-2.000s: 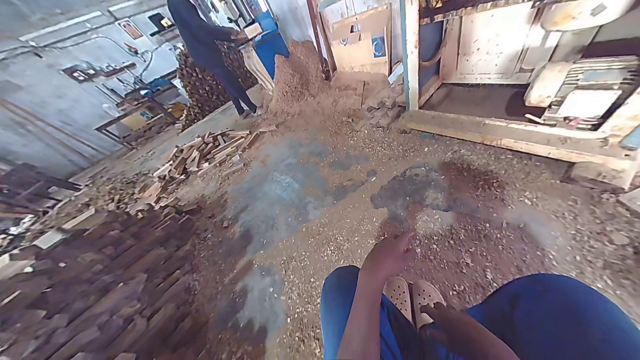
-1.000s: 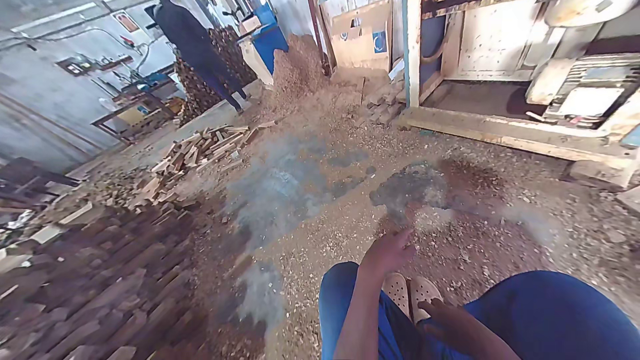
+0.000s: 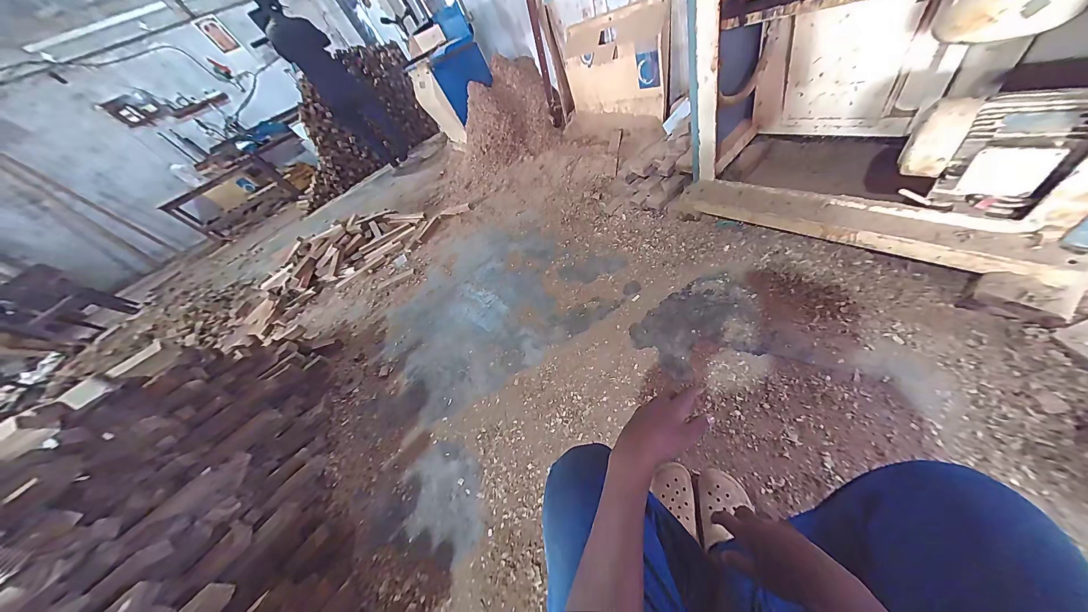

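Note:
My left hand [image 3: 665, 429] reaches forward past my left knee, over the floor strewn with wood chips; nothing shows in it, and its fingers look partly spread. Lower and to the right, my right hand [image 3: 748, 531] hangs between my knees in shadow, near my perforated clogs [image 3: 676, 493], with no object visible in it. Blue trousers [image 3: 926, 535] cover my bent legs. Ahead of the hands lies a dark grey patch [image 3: 697, 319] on the ground beside reddish sawdust.
Stacked wood pieces [image 3: 170, 484] fill the lower left, with loose offcuts [image 3: 340, 255] beyond. A sawdust heap [image 3: 510, 115] rises by a blue machine [image 3: 459, 72]. A person [image 3: 327, 76] in dark clothes stands behind. A machine frame with a motor [image 3: 1003, 161] stands at right.
The person at the back has shifted slightly left since the first frame. My hands have stayed in nearly the same place.

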